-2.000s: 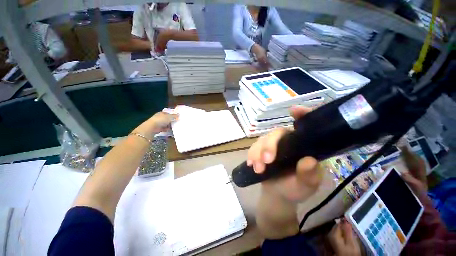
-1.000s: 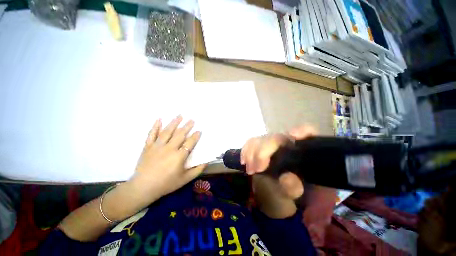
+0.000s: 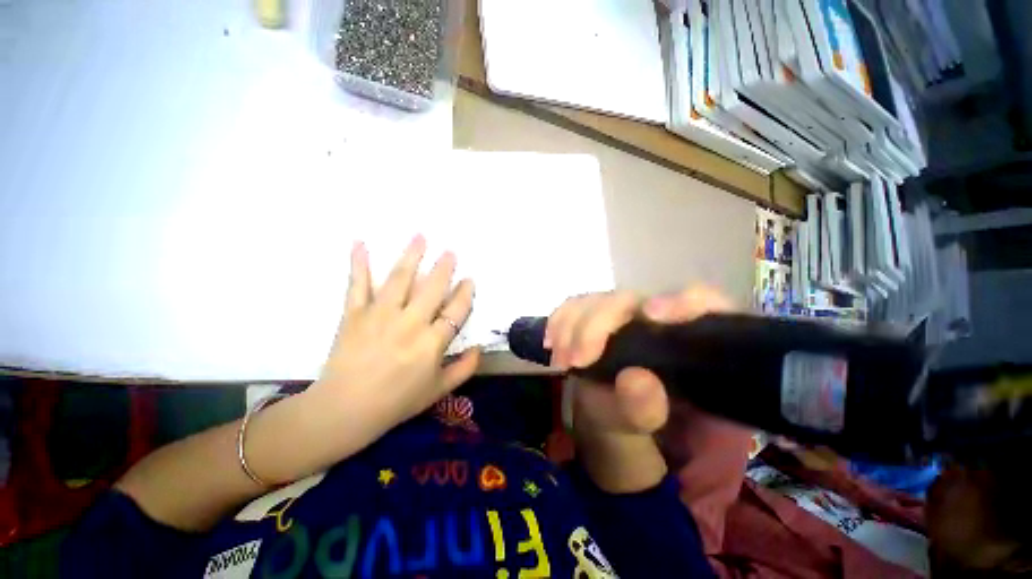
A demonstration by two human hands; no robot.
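My right hand (image 3: 617, 351) grips a thick black electric screwdriver (image 3: 747, 368) with a pale label. The tool lies roughly level, and its thin bit points left at the near edge of a white device casing (image 3: 538, 226). Whether the bit touches the casing, I cannot tell. My left hand (image 3: 396, 328) lies flat on the white surface at the casing's near left part, fingers apart and pointing away from me. The casing's left side blends into the white covering sheet (image 3: 170, 204). No screw can be made out at the bit.
A clear box of grey screws (image 3: 388, 51) stands at the back, with a yellowish stick (image 3: 272, 11) to its left. Another white casing (image 3: 575, 57) lies beyond the brown board edge. Stacked devices (image 3: 781, 91) and colourful leaflets (image 3: 776, 255) are at the right. A reddish sleeve (image 3: 719, 452) shows beside me.
The view has tipped down from the line to the bench. My left hand has left the far white casing and now lies on the near one. The screwdriver bit has come to its near edge.
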